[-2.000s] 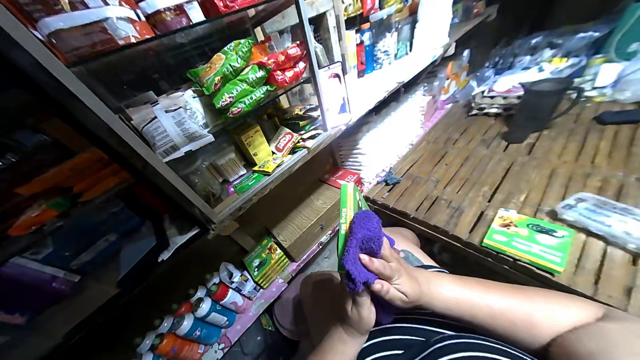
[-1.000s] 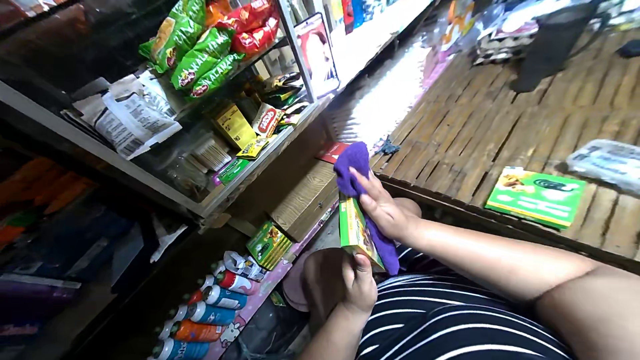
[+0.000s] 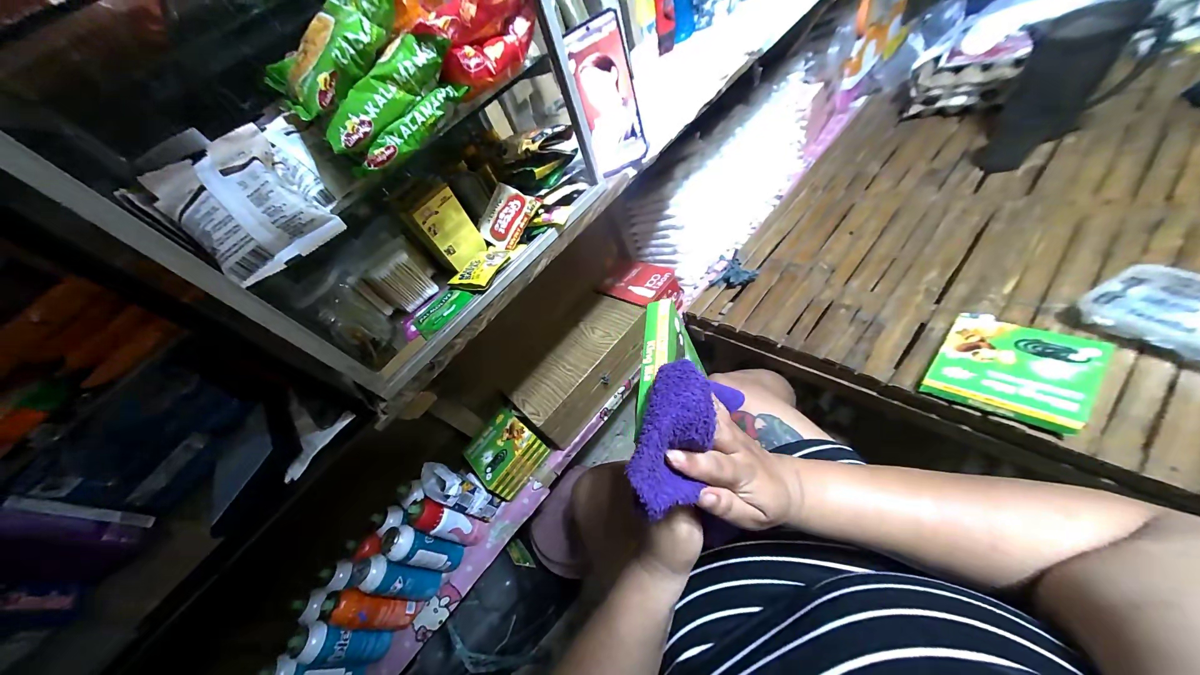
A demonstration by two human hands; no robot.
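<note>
My right hand [image 3: 745,472] is closed on a fuzzy purple cloth [image 3: 670,436], which lies over the near end of a green and yellow cardboard box [image 3: 662,339]. Below the cloth, my left hand [image 3: 673,539] holds that end of the box; its fingers are mostly hidden by the cloth. The box's far end points up and away from my lap. A similar green box [image 3: 1017,370] lies flat on the bamboo-slat platform [image 3: 872,272] to the right.
A glass-fronted display case [image 3: 375,375] with snack packs [image 3: 403,94] stands at upper left. Several bottles [image 3: 375,609] line a low ledge at lower left, near more green boxes [image 3: 506,453] and a wood-patterned box [image 3: 577,366]. A clear plastic pack [image 3: 1148,309] is at far right.
The purple cloth, at the box's upper edge one second ago, has come down over its near end with my right hand. The view has shifted somewhat.
</note>
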